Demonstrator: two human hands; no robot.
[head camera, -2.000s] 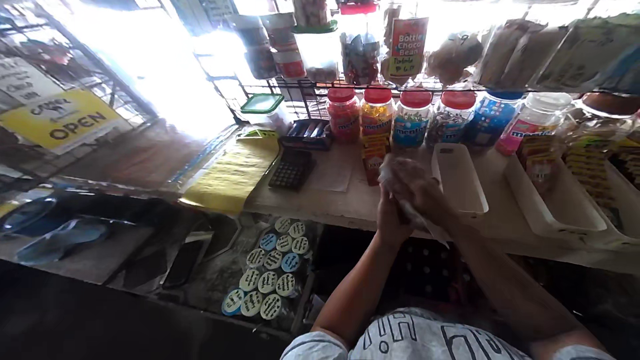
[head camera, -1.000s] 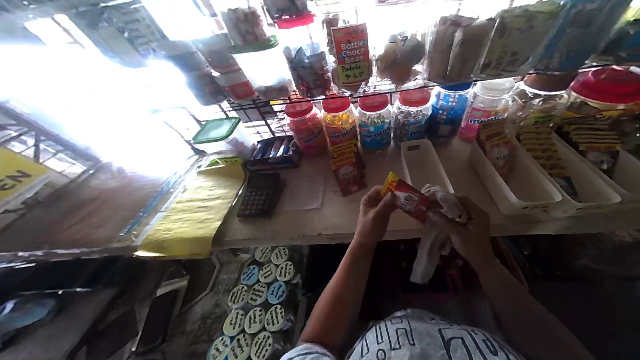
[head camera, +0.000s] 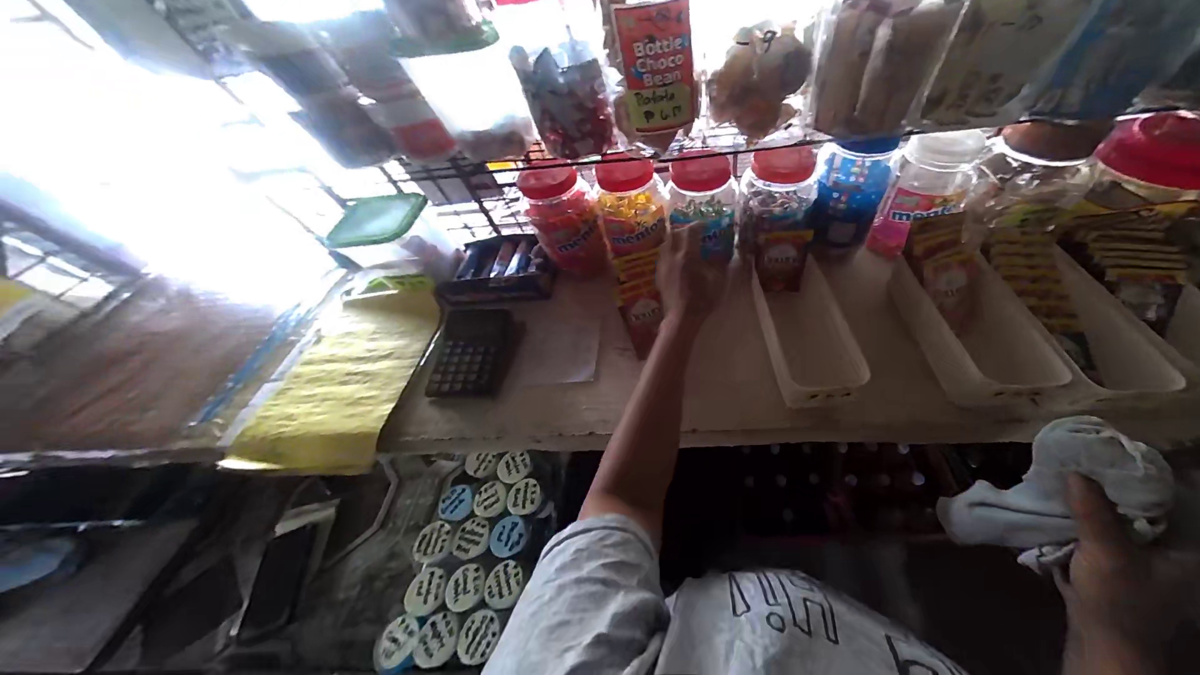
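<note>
My left hand (head camera: 692, 274) reaches over the shelf, in front of a candy jar with a red lid (head camera: 703, 192) and beside a row of red and yellow sachets (head camera: 639, 298). Its fingers are blurred, so whether it grips anything is hidden. At the lower right my right hand (head camera: 1111, 562) holds a bunched pale cloth (head camera: 1078, 478), off the shelf's front edge. A red sachet (head camera: 782, 261) stands at the far end of a narrow white plastic tray (head camera: 816, 347), whose near part shows bare.
More white trays with sachets (head camera: 984, 356) lie at the right. Candy jars (head camera: 558, 216) line the back beneath hanging bags (head camera: 759, 80). A calculator (head camera: 471, 352), yellow paper (head camera: 337, 375) and a lidded tub (head camera: 377, 225) sit at left. Round-lidded containers (head camera: 466, 586) are below.
My hands have moved apart: the left went forward to the jars, the right went right with the cloth. A sachet, held between both hands before, is gone from them; one now stands in the formerly bare tray.
</note>
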